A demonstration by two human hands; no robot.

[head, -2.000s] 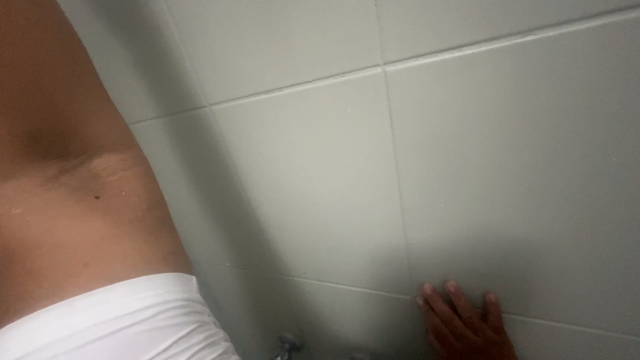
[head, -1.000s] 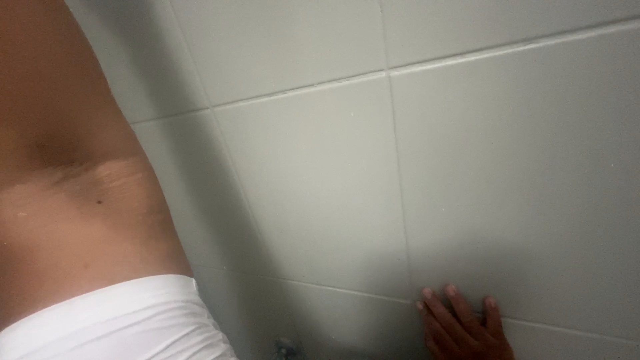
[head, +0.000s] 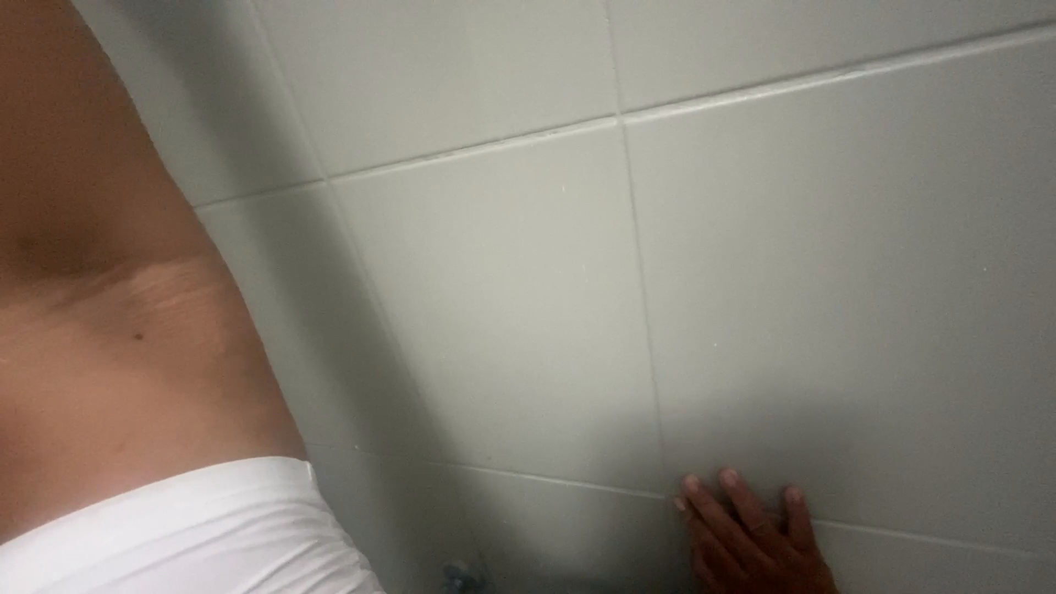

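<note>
My right hand (head: 755, 536) rests at the lower right with its fingers pointing up and spread a little. The fingertips lie against a tiled wall (head: 495, 289), over a grout line, and nothing shows in the hand. A soft shadow falls on the tiles around it. The palm, the wrist and most of the thumb side are hidden or cut off by the bottom edge. My left hand is out of the frame. Close to the camera on the left is bare skin (head: 124, 371) with a crease, bordered below by white cloth (head: 198, 528); which body part it is cannot be told.
Large pale grey-green tiles with light grout lines fill most of the view. A dark shadow band (head: 313, 322) runs diagonally down the wall, right of the bare skin. A small shiny fitting (head: 464, 575), partly cut off and blurred, shows at the bottom edge.
</note>
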